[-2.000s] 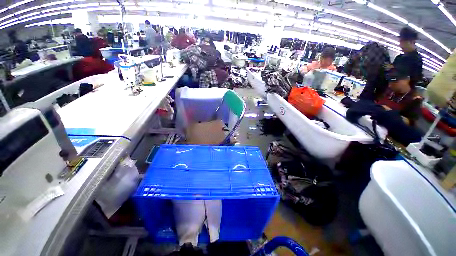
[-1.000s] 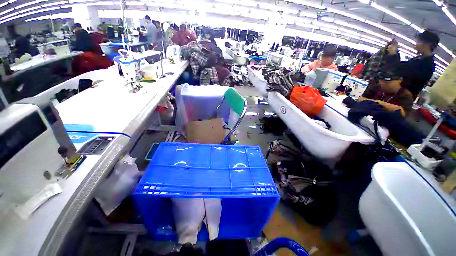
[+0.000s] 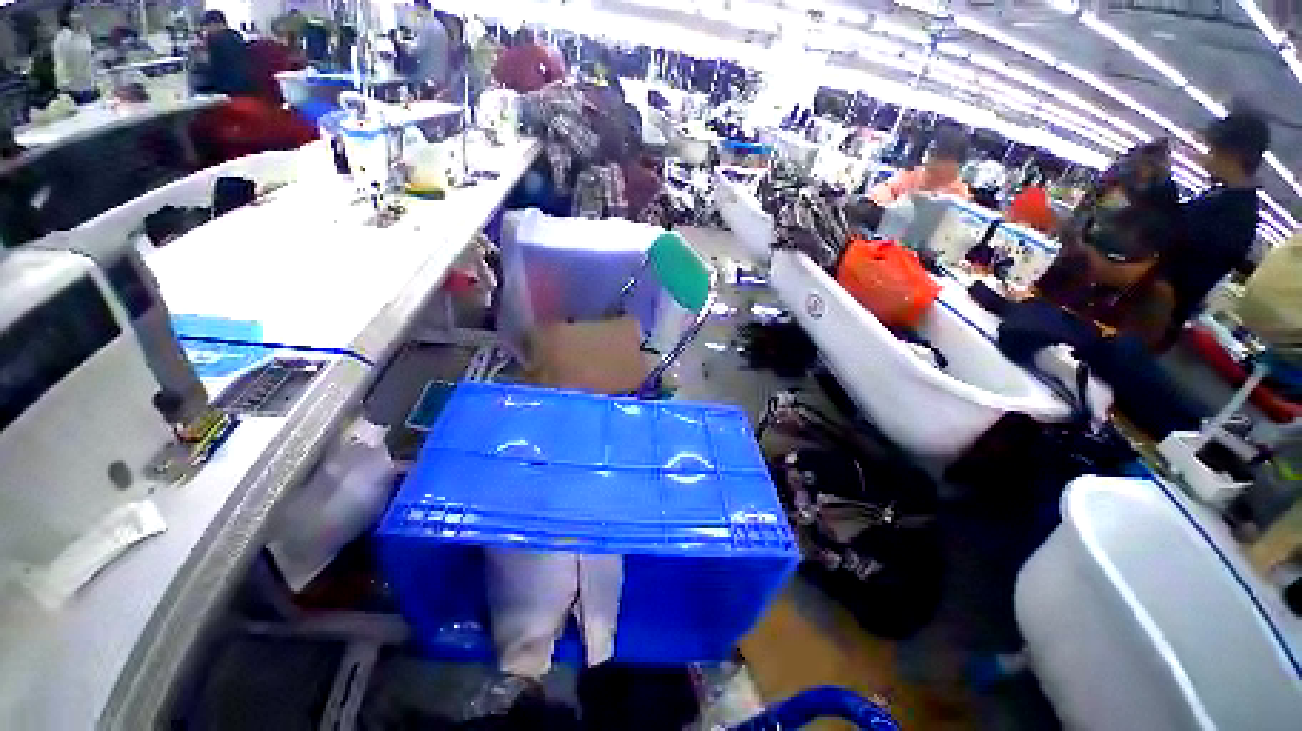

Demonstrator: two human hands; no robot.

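Observation:
Neither of my hands is in the picture. A large blue plastic crate (image 3: 593, 460) stands in front of me, with pale cloth (image 3: 554, 607) showing at its near side. At the left is the end of a white sewing machine (image 3: 64, 357) on a white table (image 3: 214, 550) with a scale along its edge. A curled white paper strip (image 3: 97, 554) lies on the table beside the machine. Small items lie in a metallic recess (image 3: 271, 386) at the table's right end.
A green-backed chair (image 3: 677, 273) and a pale bin (image 3: 571, 264) stand beyond the crate. Long white troughs (image 3: 914, 393) run at the right, one bearing an orange bag (image 3: 887, 281). Black bundles (image 3: 864, 536) lie on the floor. Several people sit or stand at the right and back.
The view has shifted and tilted slightly, so the crate, table and machine appear a little higher. Some people at the right have changed posture. The crate and paper strip have not visibly moved.

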